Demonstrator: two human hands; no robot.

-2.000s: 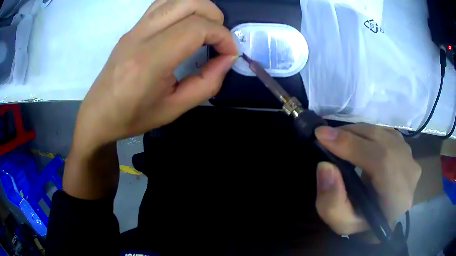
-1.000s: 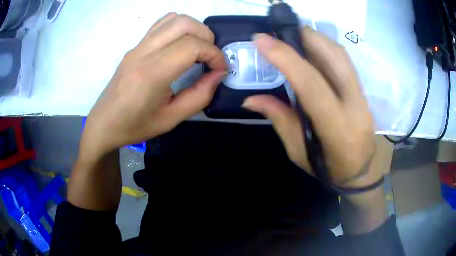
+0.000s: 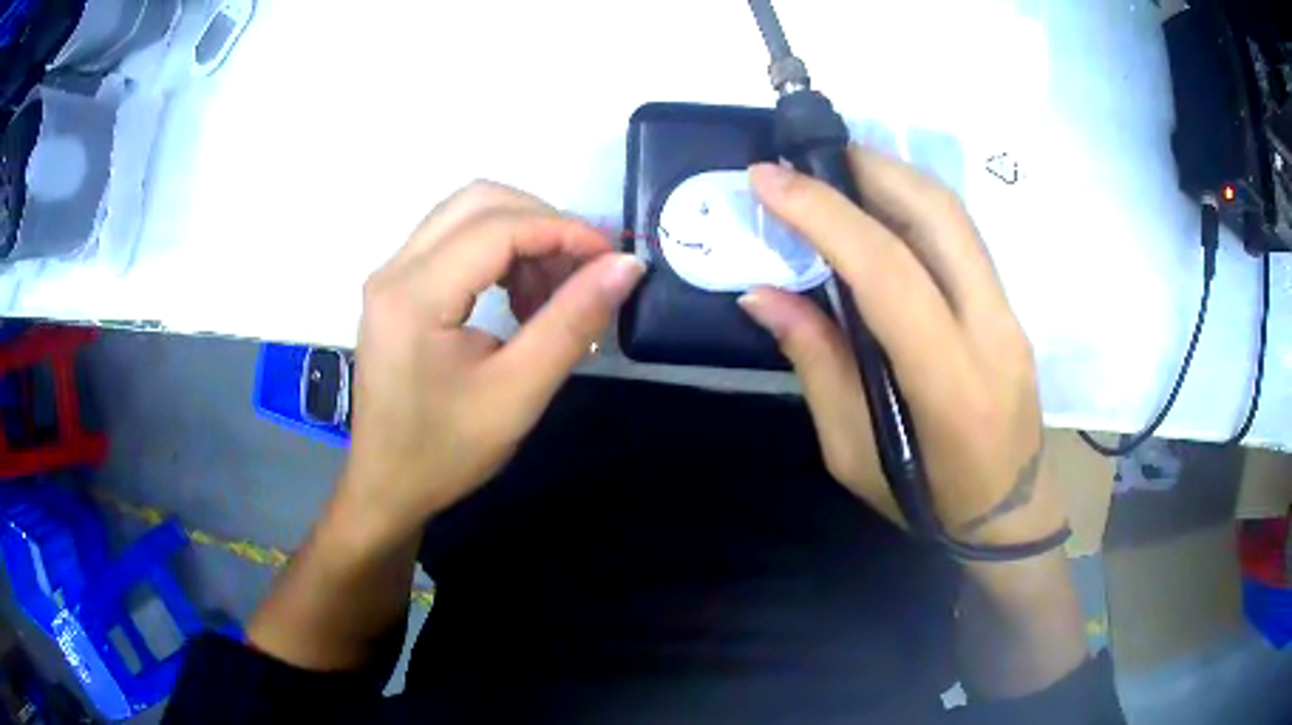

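A white oval panel [image 3: 723, 241] lies on a black rounded housing [image 3: 709, 333] at the bench's front edge. My left hand [image 3: 496, 312] pinches a thin reddish lead wire [image 3: 635, 237] at the panel's left end. My right hand [image 3: 921, 326] has thumb and forefinger on the panel's right end and covers part of it. The same hand holds the soldering iron [image 3: 815, 128], its shaft pointing up and away from the panel. The iron's tip is cut off by the top edge.
A dark soldering station [image 3: 1211, 128] with a red light and cords stands at the right. Bagged units [image 3: 71, 163] lie at the back left. Below the bench are a blue crate [image 3: 284, 390] with a unit in it, blue and red plastic items at left and a carton [image 3: 1176, 545] at right.
The iron has swung up from the panel's left end, and my right fingers have come onto the panel. The oval now shows a whiter face, with the thin wire visible at its left end.
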